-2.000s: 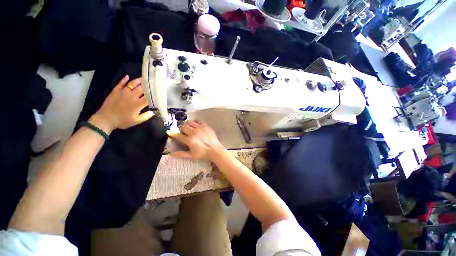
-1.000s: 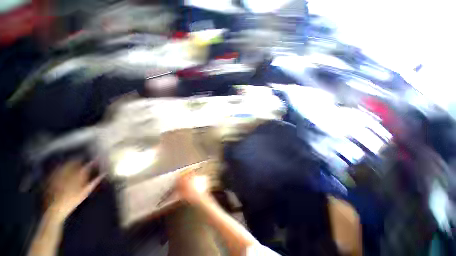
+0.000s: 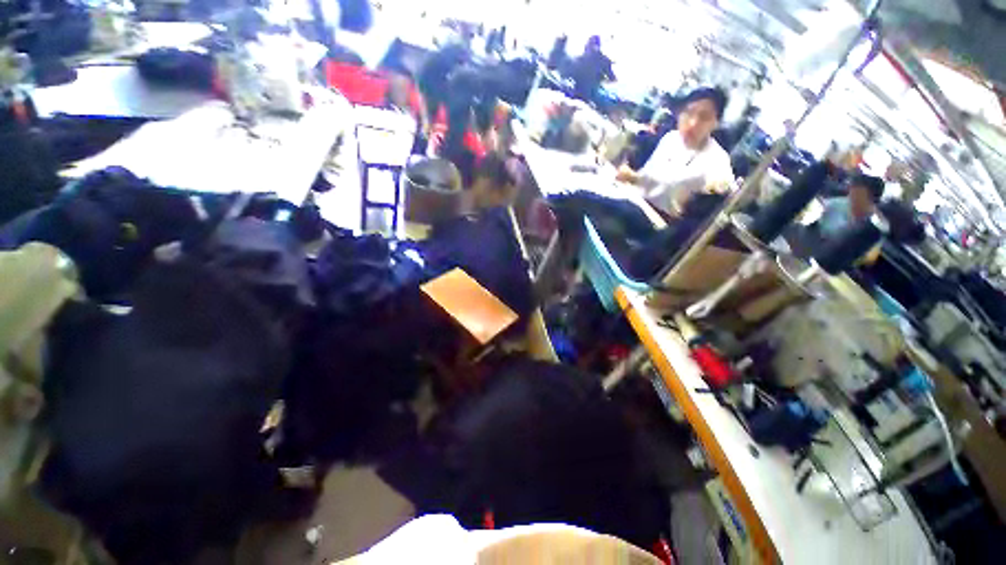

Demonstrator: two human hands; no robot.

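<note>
Neither of my hands is in the picture. A large dark work bundle lies nearest at the left. More black cloth is heaped at the lower middle. A wooden stool with an orange-brown flat top stands among the piles. A pale sleeve or shoulder shows at the bottom edge. Part of a cream-coloured machine shows blurred at the left edge.
A white table with an orange-brown edge runs along the right, with a machine and a red item on it. A person in white sits farther back. A bin stands behind the stool.
The view has swung far to the right. The JUKI machine's front and both hands, on the cloth and beside the needle two seconds ago, have left the picture.
</note>
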